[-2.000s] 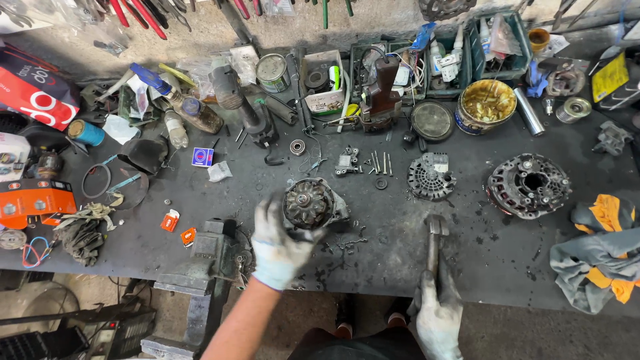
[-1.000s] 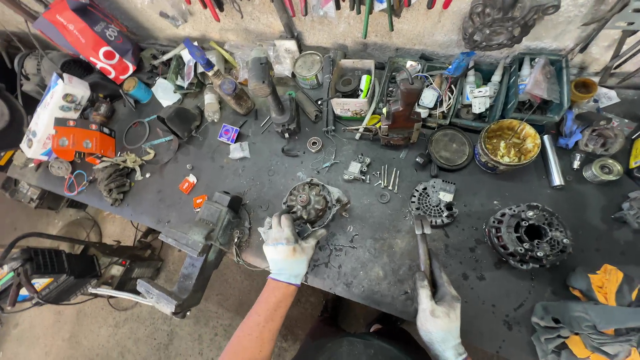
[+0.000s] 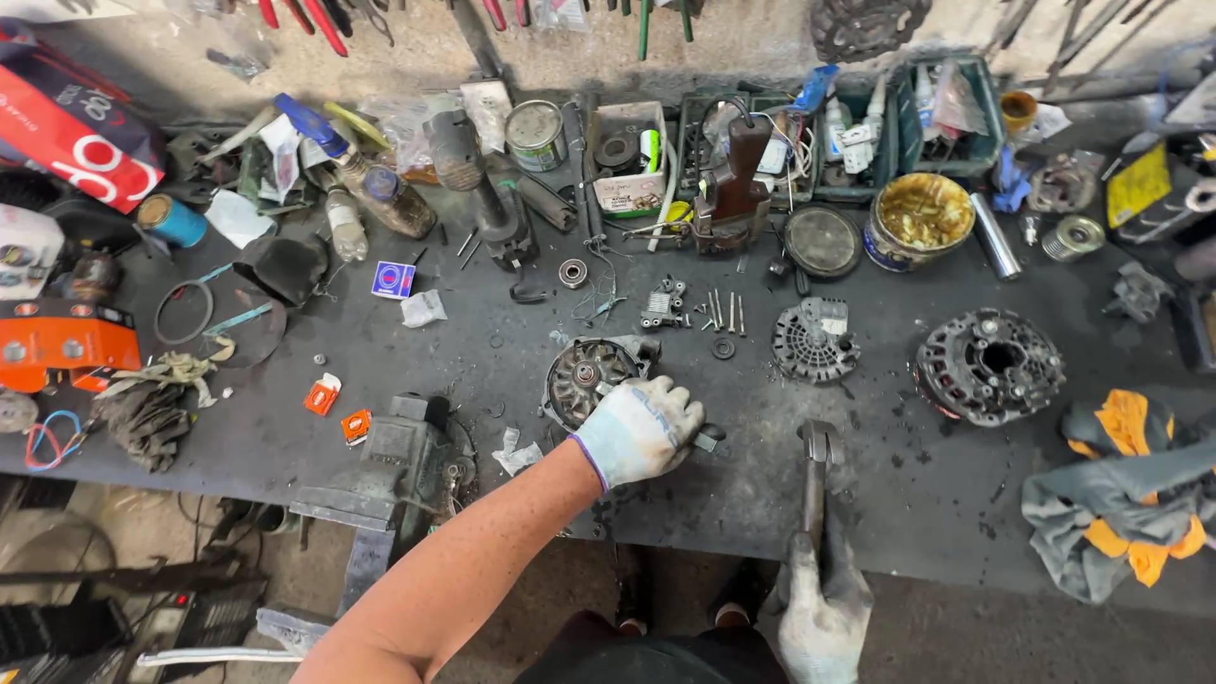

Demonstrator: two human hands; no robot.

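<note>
My left hand [image 3: 644,427], in a white work glove, is closed around a short metal tool [image 3: 708,438], whose ends show on both sides of the fist. It lies over the lower right edge of an alternator rotor in its housing [image 3: 584,372]; the fist hides part of the housing. My right hand [image 3: 825,608], also gloved, grips the handle of a hammer [image 3: 815,475] at the bench's front edge, head pointing away from me. Beyond the hands lie a regulator-like part [image 3: 663,304], several bolts [image 3: 727,312], a perforated round cover [image 3: 815,340] and an alternator housing [image 3: 991,367].
A bench vise [image 3: 404,451] stands left of the rotor. Behind are a bearing [image 3: 573,274], a power tool [image 3: 484,190], a tub of grease [image 3: 919,223] and parts bins [image 3: 950,114]. Grey and orange gloves [image 3: 1121,494] lie at the right.
My left hand has moved from the rotor housing's lower left to its lower right and now holds a short metal tool. The hammer's head no longer overlaps the perforated cover's lower edge.
</note>
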